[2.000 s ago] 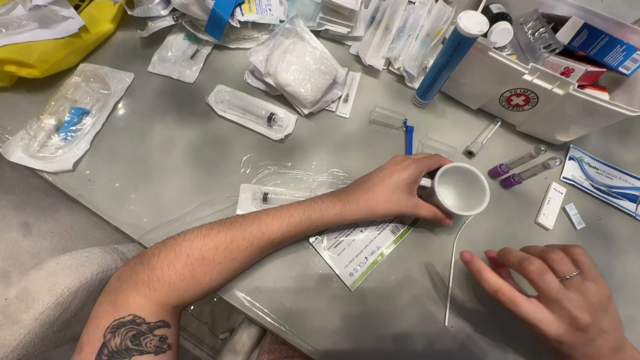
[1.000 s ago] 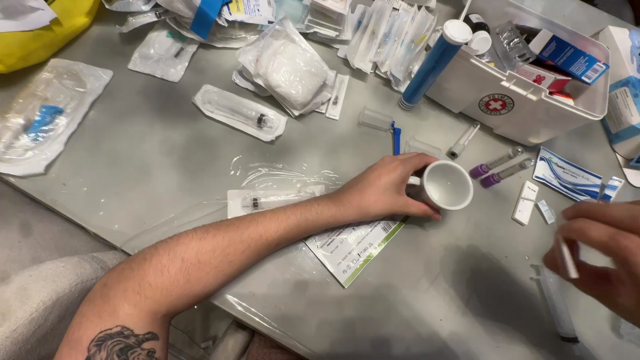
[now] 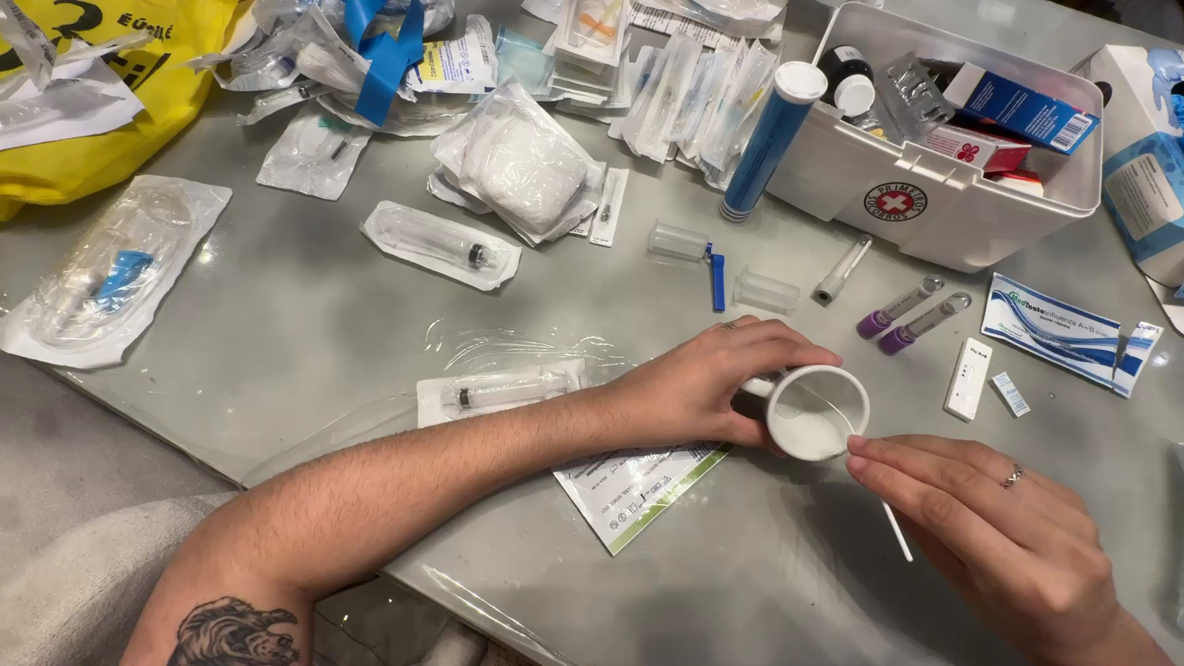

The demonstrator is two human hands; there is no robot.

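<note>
My left hand (image 3: 731, 384) is closed around the handle side of a white mug (image 3: 818, 413), tilted so its inside shows. Between thumb and fingertips, my right hand (image 3: 1004, 527) pinches a thin white stick (image 3: 896, 531) at the mug's near right rim. One end of the stick reaches into the mug and the other points down toward the table. Beneath my left wrist lie a packaged syringe (image 3: 513, 388) and a printed packet with a green edge (image 3: 638, 495). Beyond the mug is a clear plastic tube holder (image 3: 767, 290).
A white first-aid box (image 3: 934, 199) stands at the back right, a blue tube (image 3: 774, 139) against it. Purple-capped vials (image 3: 923, 324), a test cassette (image 3: 968, 379) and an opened wrapper (image 3: 1050, 324) lie right. Packaged supplies (image 3: 523, 166) and a yellow bag (image 3: 176, 102) are farther back.
My right hand has moved left to the mug's rim, bringing the stick's end into the mug. My left hand keeps hold of the mug.
</note>
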